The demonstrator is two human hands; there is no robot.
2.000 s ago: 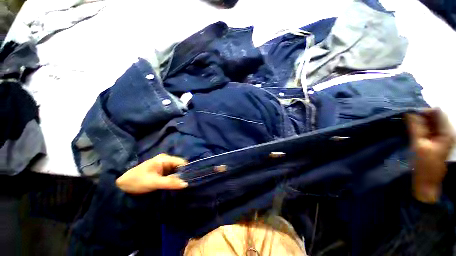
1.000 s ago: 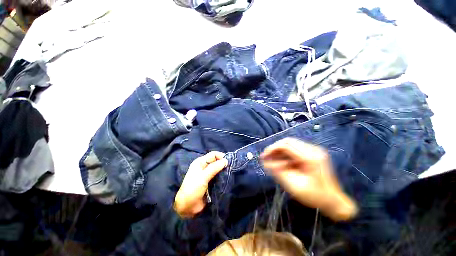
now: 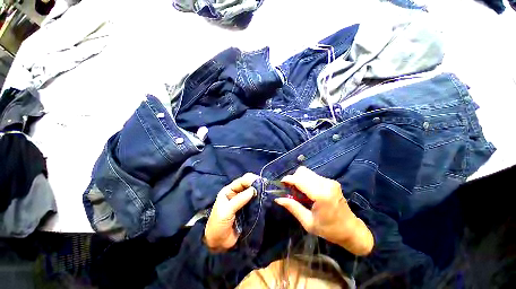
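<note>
A dark blue denim jacket (image 3: pixel 339 152) with pale topstitching lies over the table's front edge. Its button placket (image 3: pixel 318 148) runs up to the right with several round metal buttons. My left hand (image 3: pixel 231 211) pinches the jacket's edge at the placket's lower end. My right hand (image 3: pixel 325 209) is closed around small thread snips (image 3: pixel 283 192) with a red part and dark tips, which point left at that edge, close to my left fingers. Most of the snips is hidden in my hand.
A grey hood piece with a white drawcord (image 3: pixel 390 56) lies beyond the jacket. Black and grey garments (image 3: pixel 25 169) hang over the left table edge. Another denim piece (image 3: pixel 226 10) lies at the far edge of the white table (image 3: pixel 130 62). Pale cloth lies at upper left.
My right hand has come from the placket's far right end to beside my left hand, and the red snips now show in it. The placket, stretched between both hands before, now lies on the table.
</note>
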